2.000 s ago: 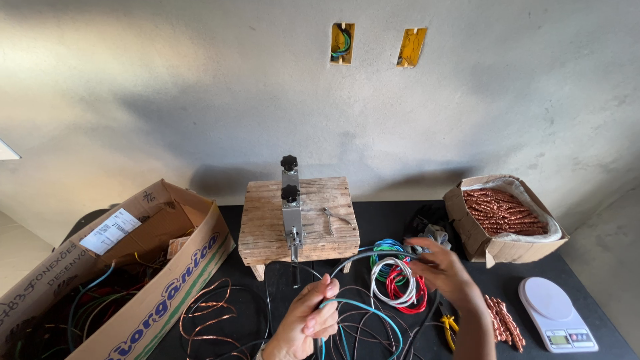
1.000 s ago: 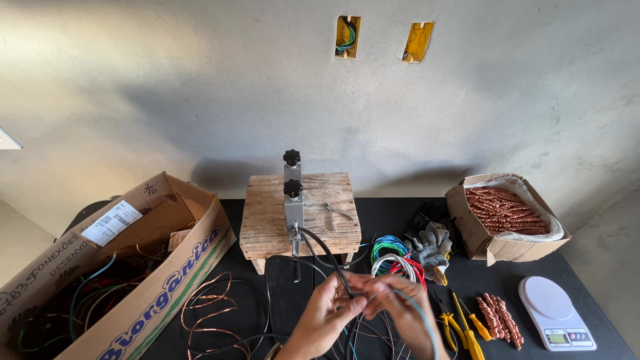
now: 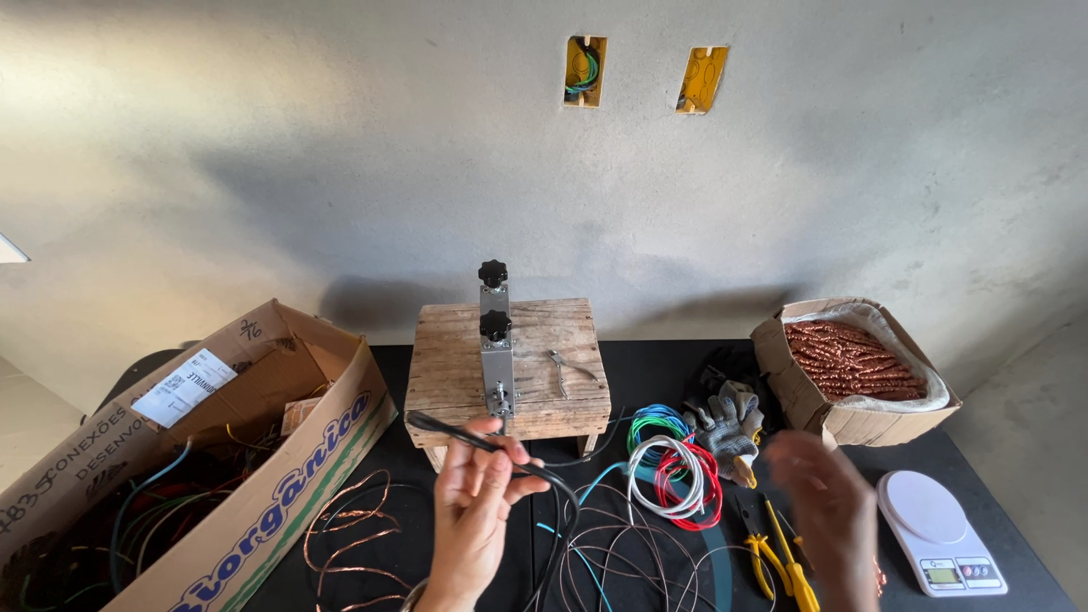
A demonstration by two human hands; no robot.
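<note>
My left hand (image 3: pixel 480 501) grips a black cable (image 3: pixel 455 431) between thumb and fingers, just in front of a small wooden stand (image 3: pixel 548 340). On the stand is a metal wire stripper (image 3: pixel 497 361) with two black knobs, and beside it lies a small metal tool (image 3: pixel 563 372). My right hand (image 3: pixel 829 510) is blurred, over the right side of the table near yellow-handled pliers (image 3: pixel 761 552) and a yellow screwdriver (image 3: pixel 790 561); it seems to hold nothing. Coils of white wire (image 3: pixel 637 493), red wire (image 3: pixel 716 501) and blue and green wire lie between the hands.
A long cardboard box (image 3: pixel 340 442) of wire scraps stands at the left, near loose bare copper wire (image 3: pixel 340 518). At the right are a cardboard box (image 3: pixel 858 425) of twisted copper, a kitchen scale (image 3: pixel 931 518) and a grey work glove (image 3: pixel 727 429). Loose wires cover the front middle.
My hands were together at the black cable one second ago. The right hand has moved away to the right, while the left has kept the cable and moved left.
</note>
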